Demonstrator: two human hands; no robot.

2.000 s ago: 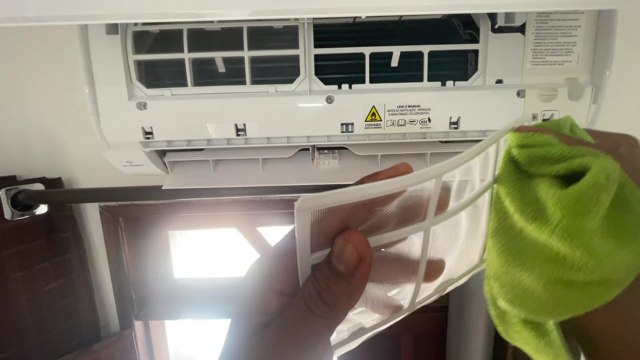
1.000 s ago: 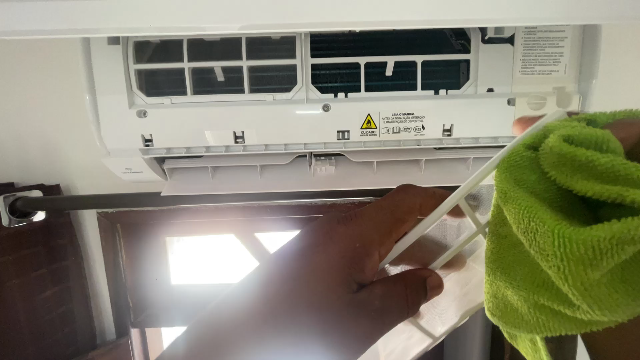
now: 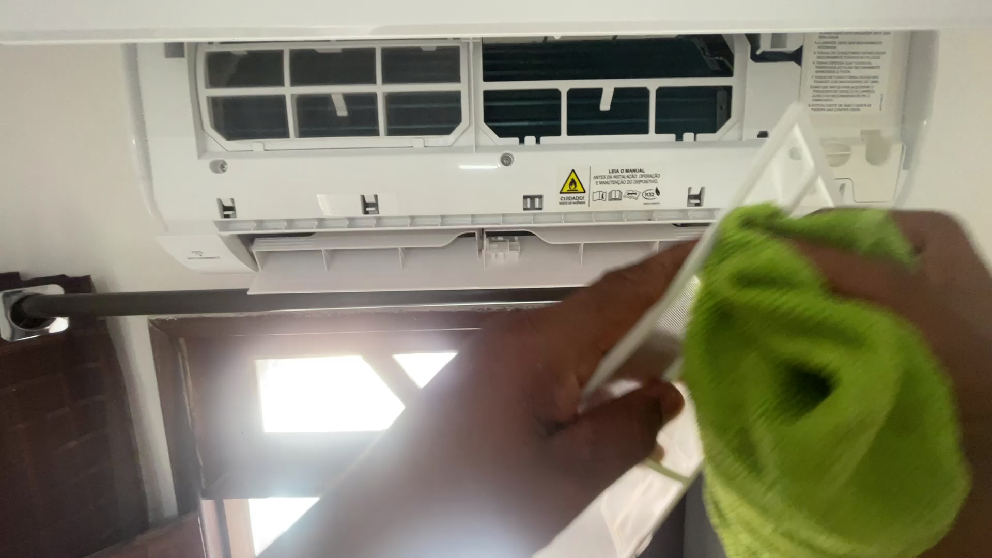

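Note:
My left hand (image 3: 612, 372) grips the edge of a white plastic mesh air filter (image 3: 763, 174), thumb on one side and fingers behind it. The filter is tilted, seen nearly edge-on, and runs from upper right to lower middle. At the right, my right hand (image 3: 891, 256) holds a bunched green microfiber cloth (image 3: 814, 403) against the filter's upper part. The cloth covers some of the frame and part of the fingers. Behind them, a wall-mounted split air conditioner (image 3: 434, 182) shows its inside, with a filter in its left bay (image 3: 333, 93) and dark fins bare in the right bay.
The unit's lifted front panel (image 3: 496, 17) spans the top of the view. Its white louver (image 3: 387, 267) hangs below the body. A dark curtain rod (image 3: 178, 302) with a chrome bracket runs beneath, above a wooden window frame (image 3: 225, 434). Dark curtain fabric (image 3: 70, 418) hangs at the left.
The filter has turned from showing its mesh face two seconds ago to nearly edge-on. My left hand has turned with it. The cloth, beside the filter's edge earlier, now laps over its upper part.

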